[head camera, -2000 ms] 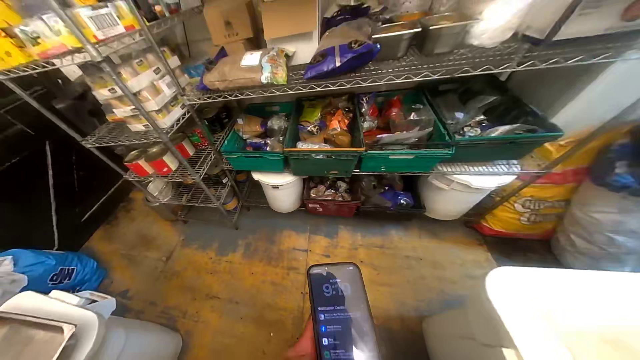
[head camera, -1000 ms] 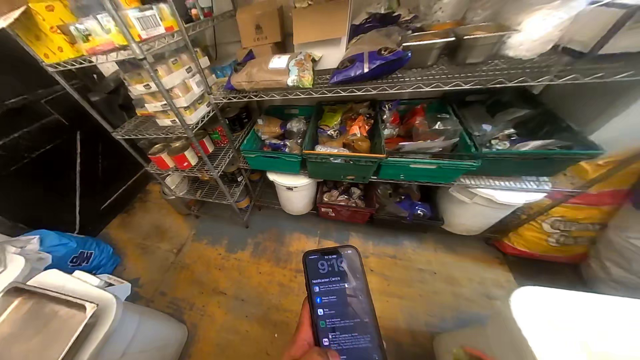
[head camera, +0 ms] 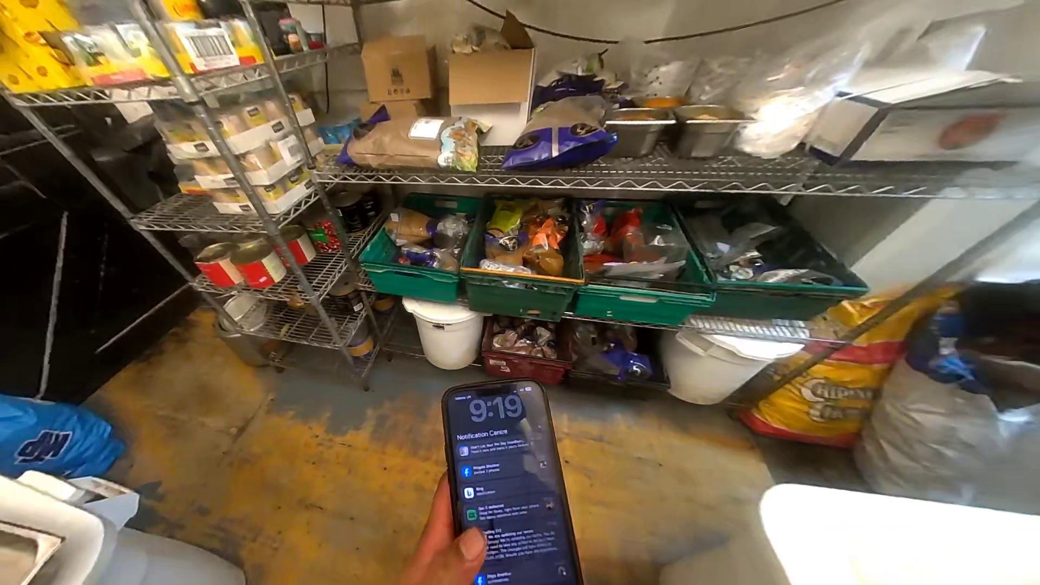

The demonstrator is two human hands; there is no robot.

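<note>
My left hand (head camera: pixel 445 543) comes up from the bottom edge and is closed on a dark smartphone (head camera: pixel 513 487). Its thumb lies over the left edge of the lit screen, which shows the time and a list of notifications. The phone is tilted, screen facing me, above the worn yellow-and-grey floor (head camera: pixel 325 455). The fingers behind the phone are hidden, and its lower end is cut off by the frame. My right hand is not in view.
Ahead stands a wire shelving unit (head camera: pixel 585 175) with green plastic crates (head camera: pixel 524 302) of bagged goods. White tubs (head camera: pixel 448 337) stand below it. Another wire rack (head camera: pixel 284 236) holds tins and packs. A yellow sack (head camera: pixel 837 390) is at right; pale bins (head camera: pixel 902 536) border both lower corners.
My left thumb, not seen on the screen two seconds ago, now lies over its left edge. What looks like fingertips at the lower right one second ago is out of view.
</note>
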